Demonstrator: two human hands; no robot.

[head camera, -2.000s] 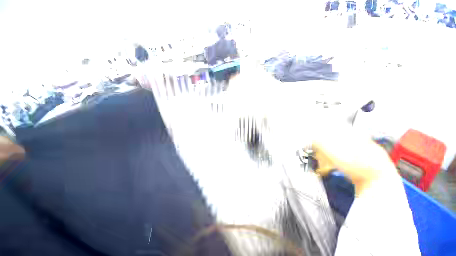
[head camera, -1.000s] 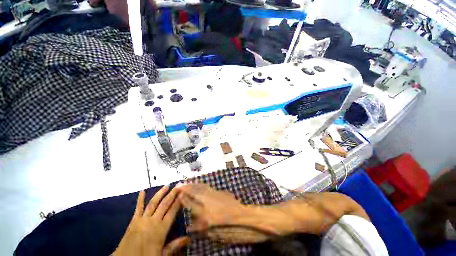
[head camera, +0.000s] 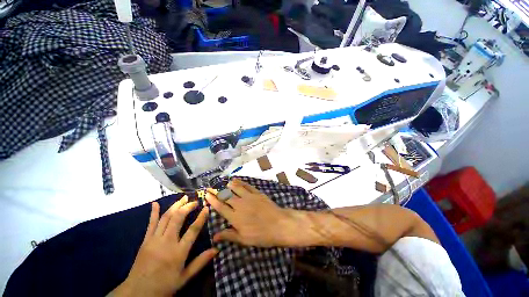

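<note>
The black shell fabric (head camera: pixel 98 249) lies flat on the machine table, its top edge at the presser foot (head camera: pixel 200 196). The checked fabric (head camera: pixel 255 270) lies along its right side. My left hand (head camera: pixel 174 246) is spread flat on the black fabric, fingertips just in front of the foot. My right hand (head camera: pixel 249 217) presses on the checked fabric, fingertips close to the right of the foot. Neither hand clearly pinches the cloth. The white sewing machine (head camera: pixel 232 110) stands over them. The needle tip is hard to make out.
More checked fabric (head camera: pixel 64 64) is heaped behind at left, with a checked strip (head camera: pixel 105 162). Black snips (head camera: pixel 328 168) and small brown pieces (head camera: pixel 305 175) lie on the bed. A parts tray (head camera: pixel 415 152), blue bin (head camera: pixel 444 232) and red stool (head camera: pixel 464 197) are at right.
From a blurred view turned away, the view has come to the machine and closer in. Both hands and the fabric have moved up to the presser foot, where a light now shows.
</note>
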